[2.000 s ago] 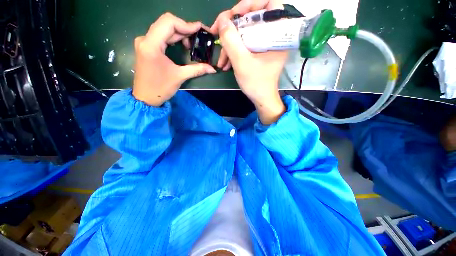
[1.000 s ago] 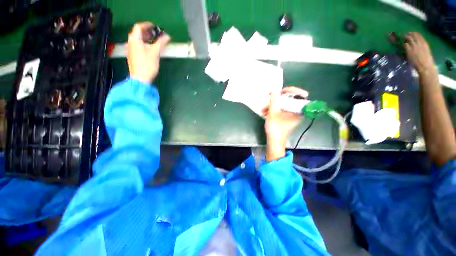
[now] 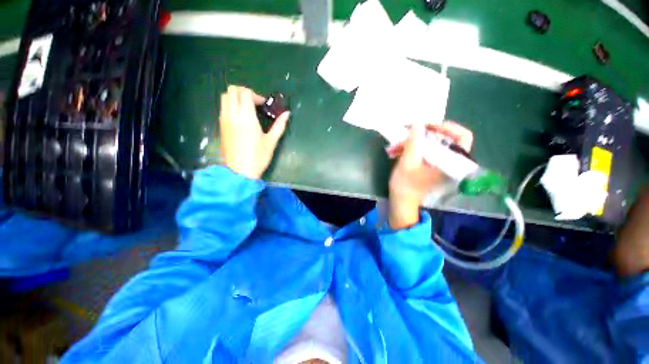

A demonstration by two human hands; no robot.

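My left hand (image 3: 245,131) holds a small black component (image 3: 273,106) between thumb and fingers, over the green bench (image 3: 313,153). My right hand (image 3: 420,167) is closed around a whitish dispensing syringe (image 3: 450,158), at the lower edge of the white paper sheets. A green adapter (image 3: 484,184) is on the syringe's rear, and a clear looped air hose (image 3: 518,220) with a yellow band runs from it. The syringe's tip cannot be made out. The syringe and component are well apart.
A black parts tray (image 3: 67,149) stands at left, some pockets filled. White paper sheets (image 3: 398,89) lie mid-bench below a grey upright bar (image 3: 315,21). A black controller (image 3: 594,121) with white tissue (image 3: 573,186) is at right, beside another person's arm. Loose black parts (image 3: 539,21) lie at the back.
Since one second ago, my left hand has come closer and towards the middle with a black component. My right hand still holds the syringe. The view has shifted; two seconds ago the syringe met the component.
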